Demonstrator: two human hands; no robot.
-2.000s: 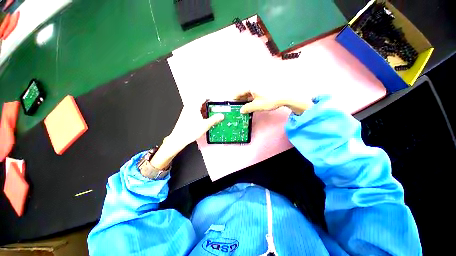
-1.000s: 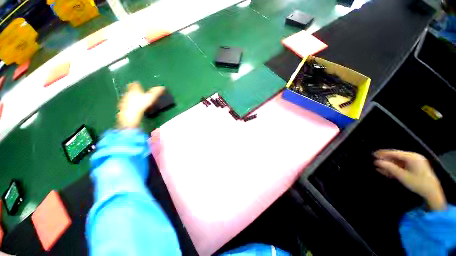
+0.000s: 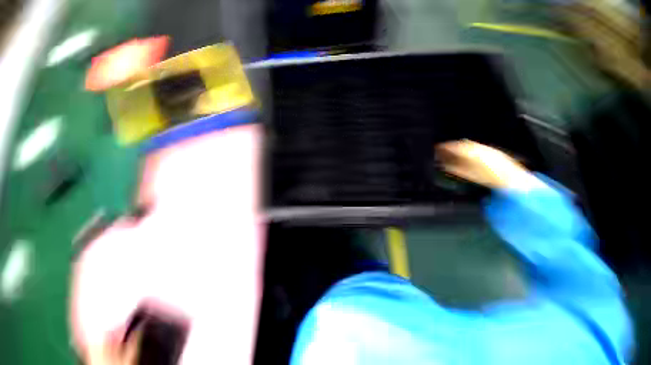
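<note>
The view is strongly blurred. My right hand (image 3: 485, 164) is inside the large black bin (image 3: 350, 212), at its right side. A faint dark green patch shows under its fingertips; I cannot tell whether they grip anything. My left hand (image 3: 113, 348) is at the bottom left, partly cut off by the frame edge. Its fingers are at the left edge of a dark square piece, which looks like a black housing (image 3: 163, 341), over the pink mat (image 3: 203, 214). The inside of the housing cannot be made out.
The blue and yellow parts box (image 3: 239, 75) with dark pieces stands at the mat's far end. A salmon foam pad (image 3: 128, 63) lies beyond it. The green belt (image 3: 43, 192) runs along the left. Another dark bin (image 3: 314, 21) stands behind the large one.
The view has swung right toward the bins. My left hand has come back from the belt to the mat with the dark housing. My right hand is now at the bin's right side.
</note>
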